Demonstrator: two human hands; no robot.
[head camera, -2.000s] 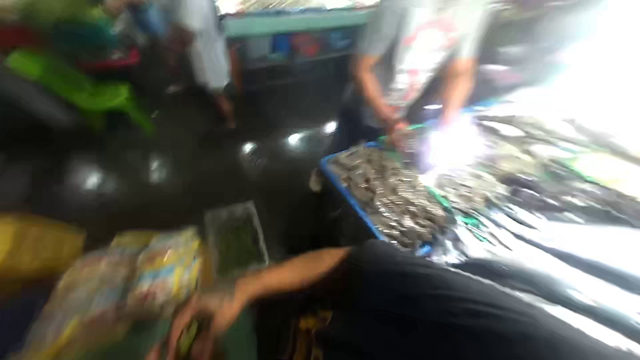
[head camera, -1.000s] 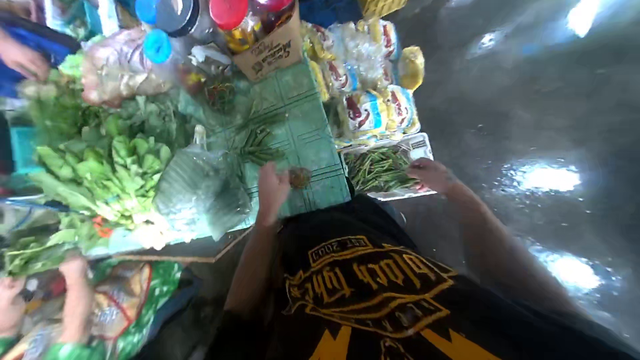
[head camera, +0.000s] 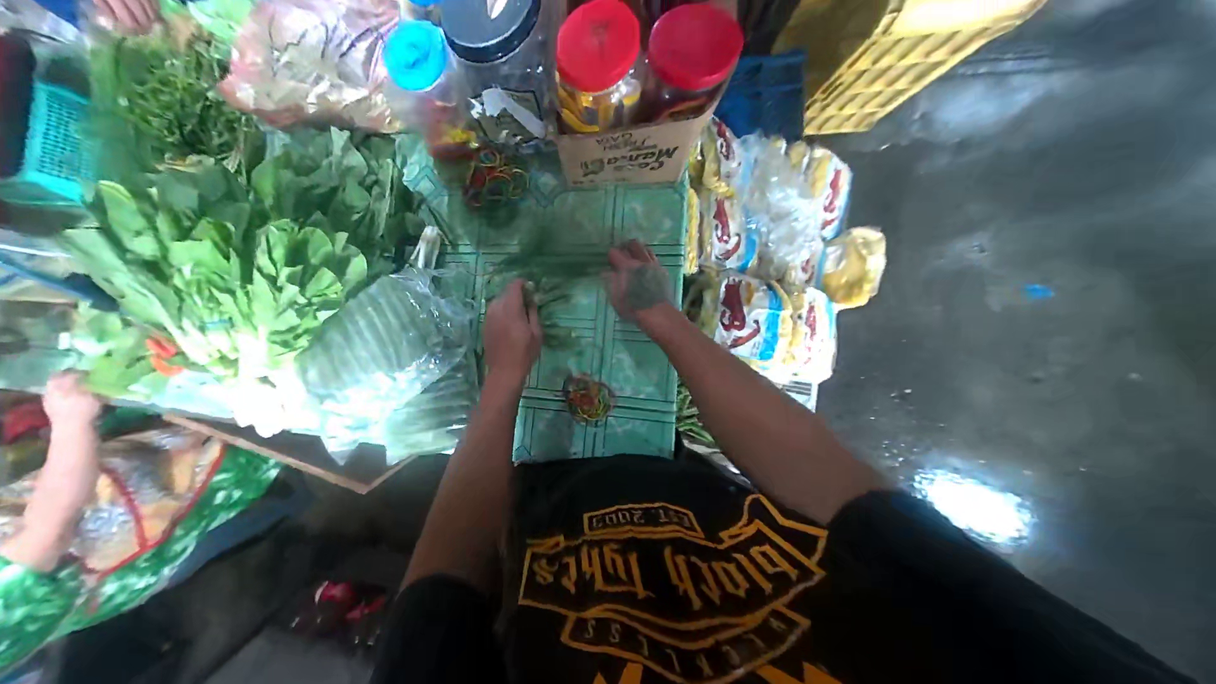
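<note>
Over the green tiled-pattern table cover (head camera: 636, 399), my left hand (head camera: 513, 328) has its fingers closed on thin green beans (head camera: 546, 299). My right hand (head camera: 638, 280) is at the right end of blurred green beans; its grip on them cannot be made out. A small pile of rubber bands (head camera: 588, 399) lies on the cover below and between my hands. More rubber bands (head camera: 495, 179) lie farther back, by the jars. At the table's right edge, partly hidden by my right forearm, more green beans (head camera: 693, 418) show.
Leafy greens (head camera: 256, 275) and a clear plastic bag of green produce (head camera: 385, 351) are at left. Red-lidded jars (head camera: 598, 43) stand in a cardboard box (head camera: 627, 157) at the back. Packaged goods (head camera: 750, 309) and a yellow crate (head camera: 883, 66) are at right. Another person's hand (head camera: 71, 399) is at far left.
My right hand has moved from the container of green beans at the right to above the table cover, near my left hand. The view has shifted.
</note>
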